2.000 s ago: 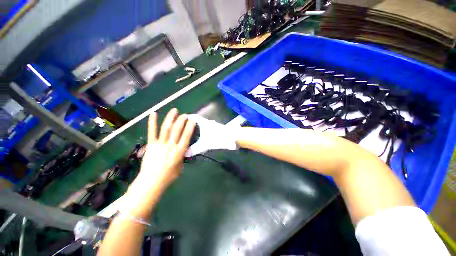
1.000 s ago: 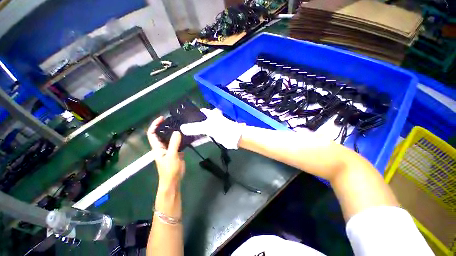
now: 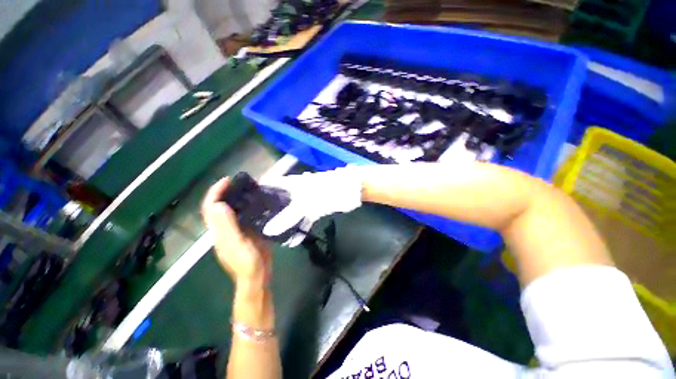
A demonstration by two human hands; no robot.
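Observation:
Black power adapters (image 3: 256, 205), pressed together as one block, are held between my two hands above the bench. My bare left hand (image 3: 236, 240), with a bracelet at the wrist, holds them from the left and below. My right hand (image 3: 315, 198), in a white glove, grips them from the right. Their exact number is hidden by the fingers. Black output cords (image 3: 326, 259) hang below my right hand, with a plug tip at the lower end. The blue plastic bin (image 3: 467, 235) holds rows of black adapters with cords on a white liner sheet.
The conveyor's pale side rail (image 3: 167, 285) runs beyond my left hand, with black adapters (image 3: 89, 314) on the green belt. A yellow crate (image 3: 619, 159) stands at right. Cardboard sheets (image 3: 474, 16) lie behind the bin. A clear bottle (image 3: 111, 364) lies at lower left.
Over the last second the adapters have turned more upright between my hands. The view has shifted, so the bin appears further left and higher. Earlier, my left fingers were spread over the right glove.

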